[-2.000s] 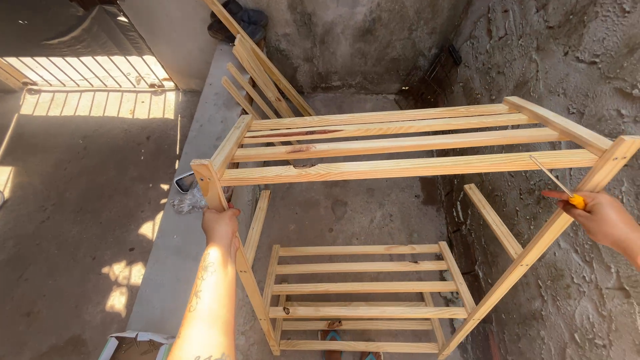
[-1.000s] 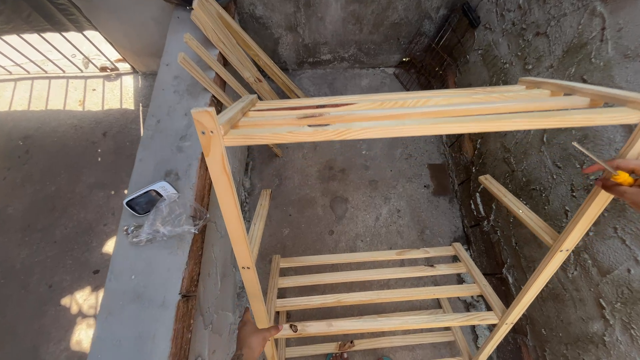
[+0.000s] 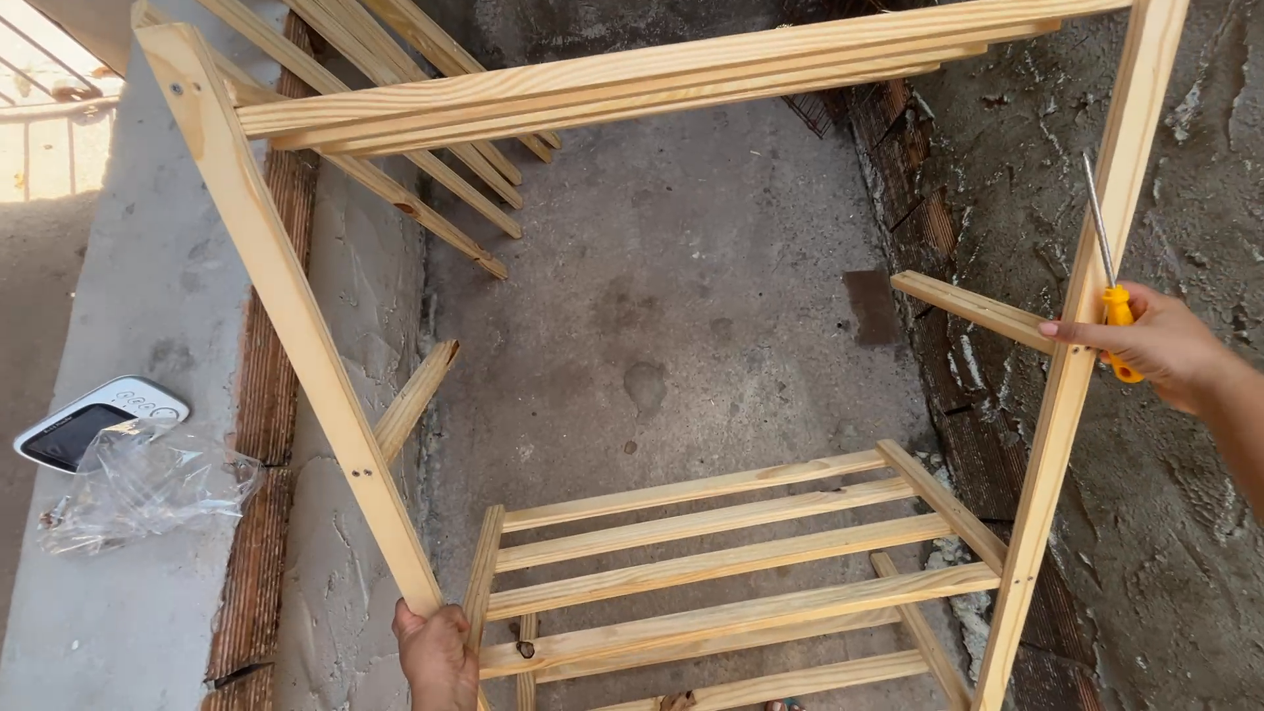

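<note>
A slatted wooden rack frame [image 3: 681,74] stands tilted across the view, with a slatted shelf [image 3: 731,553] low between its posts. My left hand [image 3: 436,647] grips the left post [image 3: 296,326] near the bottom, beside the lower shelf. At the right, my right hand [image 3: 1160,341] holds a screwdriver [image 3: 1101,222] with a yellow handle, its shaft pointing up, and its fingers also grip the right post [image 3: 1057,434]. Short wooden crosspieces [image 3: 973,308] stick out from both posts. Screw heads show in the posts.
On the grey ledge [image 3: 128,632] at the left lie a white handheld device with a screen [image 3: 74,434] and a clear plastic bag [image 3: 158,484]. Several loose wooden slats [image 3: 395,59] lean over the ledge. A rough cement wall [image 3: 1175,553] runs along the right. Toes show at the bottom edge.
The frame has tilted, and its top slats now appear edge-on. My left hand has moved down the left post since the first frame. My right hand now grips the right post along with the screwdriver.
</note>
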